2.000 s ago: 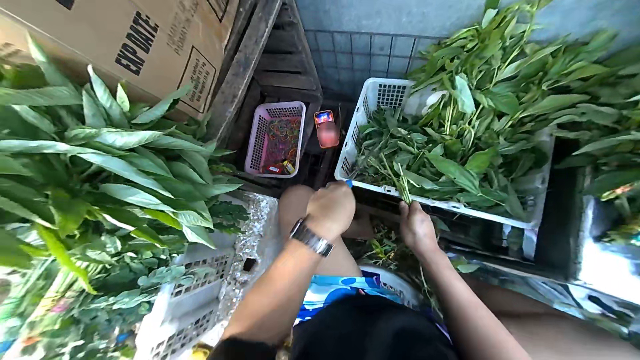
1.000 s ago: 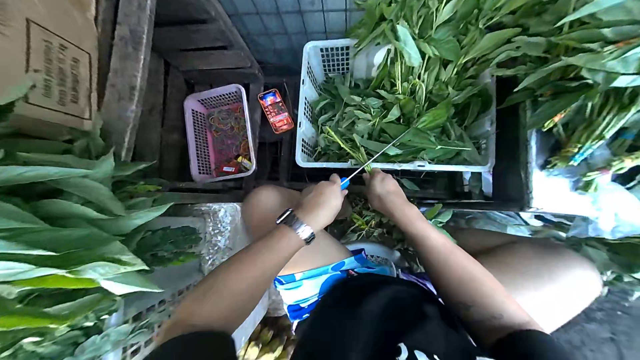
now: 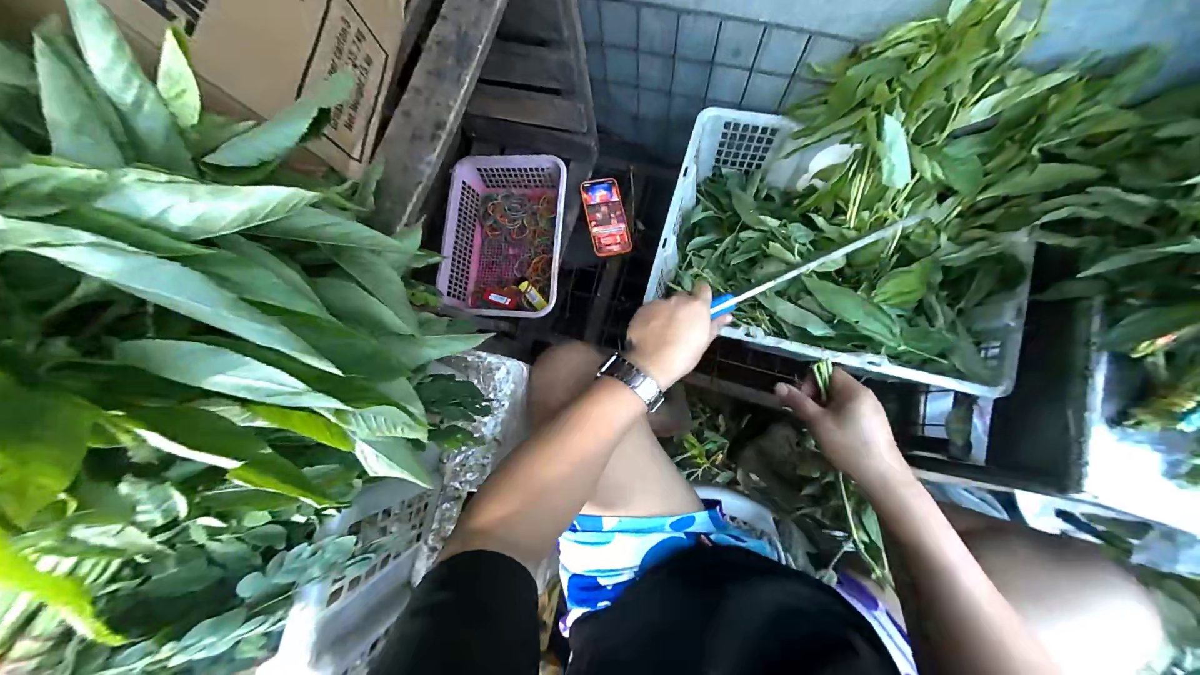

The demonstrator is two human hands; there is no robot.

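My left hand (image 3: 670, 336), with a metal watch at the wrist, grips the blue handle of a knife (image 3: 825, 261). Its long thin blade points up and right over the leafy greens (image 3: 858, 305) in a white plastic crate (image 3: 900, 364). Just below the crate's front rim, my right hand (image 3: 841, 412) pinches a few cut green stems (image 3: 823, 375) between thumb and fingers. Leafy stems hang down beneath that hand. The two hands are apart.
A pink plastic basket (image 3: 454, 234) holds rubber bands and small packets, beside a lit smartphone (image 3: 607, 217). Large leafy bunches (image 3: 216, 281) fill the left side, near a cardboard box (image 3: 281, 75) and wooden crate (image 3: 530, 108). Another basket (image 3: 741, 506) sits between the legs.
One second ago the hands were close together with the blade reaching across at my right hand. Now they are farther apart, and the blade lies above the crate. The view has shifted.
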